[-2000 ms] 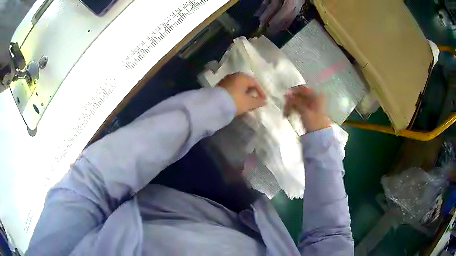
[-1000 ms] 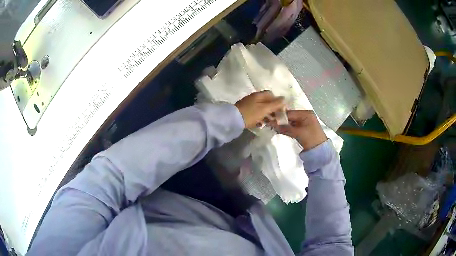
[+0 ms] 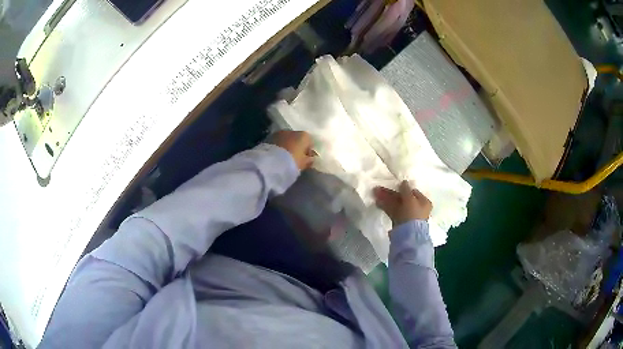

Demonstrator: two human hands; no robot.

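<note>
A pile of white fabric pieces (image 3: pixel 355 123) lies in loose, crumpled layers on a grey sheet beside my lap. My left hand (image 3: pixel 298 147) is at the pile's left edge, its fingers closed on the fabric edge. My right hand (image 3: pixel 404 202) is on the lower right part of the pile, thumb and fingers pinching the cloth. The fabric between my hands is spread out. The undersides of both hands' fingertips are partly hidden.
The white machine table (image 3: pixel 157 102) with a printed ruler scale curves along the left. The presser foot area (image 3: pixel 31 102) is at far left, a dark phone (image 3: pixel 136 8) at the top. A brown cardboard sheet (image 3: pixel 512 75), yellow rail (image 3: pixel 505 178) and clear plastic bag (image 3: pixel 560 262) are at right.
My hands were together over the middle of the pile. They have moved apart, left hand to the left, right hand lower, and the fabric is flatter and spread wider to the lower right.
</note>
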